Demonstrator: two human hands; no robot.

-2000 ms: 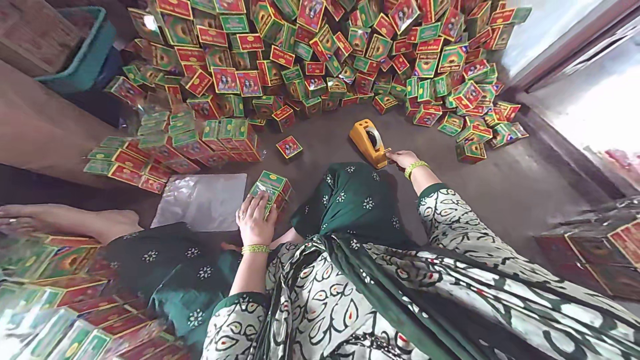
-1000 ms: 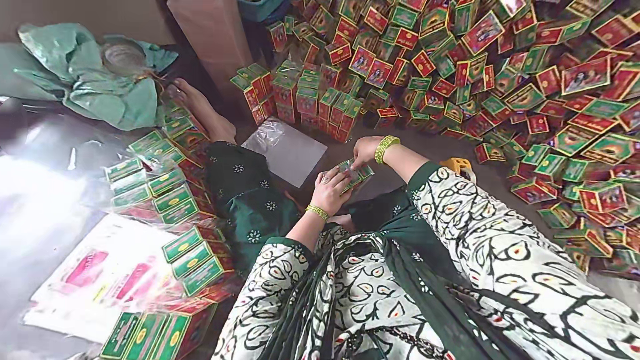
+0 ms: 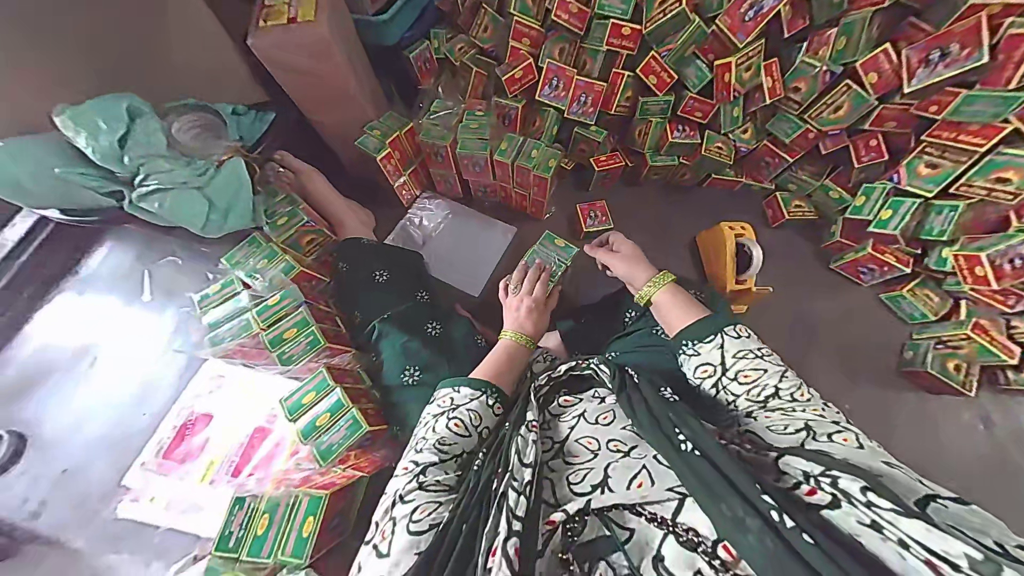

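My left hand (image 3: 528, 298) rests on a small bundle of green and red printed cardboard boxes (image 3: 552, 251), its fingers over the near side. Just right of the bundle is my right hand (image 3: 622, 259), fingers curled with thumb and forefinger close together; whether something thin is between them I cannot tell. One red box (image 3: 594, 216) lies on the floor beyond that hand. To the left of the bundle a clear plastic sheet or bag (image 3: 456, 240) lies flat. A yellow tape dispenser (image 3: 730, 264) with a roll of tape stands to the right of my right hand.
A large heap of loose red and green boxes (image 3: 744, 112) spreads across the back and right. Stacked boxes (image 3: 488, 160) stand behind the plastic. Plastic-wrapped bundles (image 3: 292, 328) line my left leg, near a printed white sheet (image 3: 208, 448) and a green cloth sack (image 3: 152, 164).
My right hand was at the tape dispenser two seconds ago, then over the bundle with my left hand; now it is just right of the bundle. The view has turned left since the first frame.
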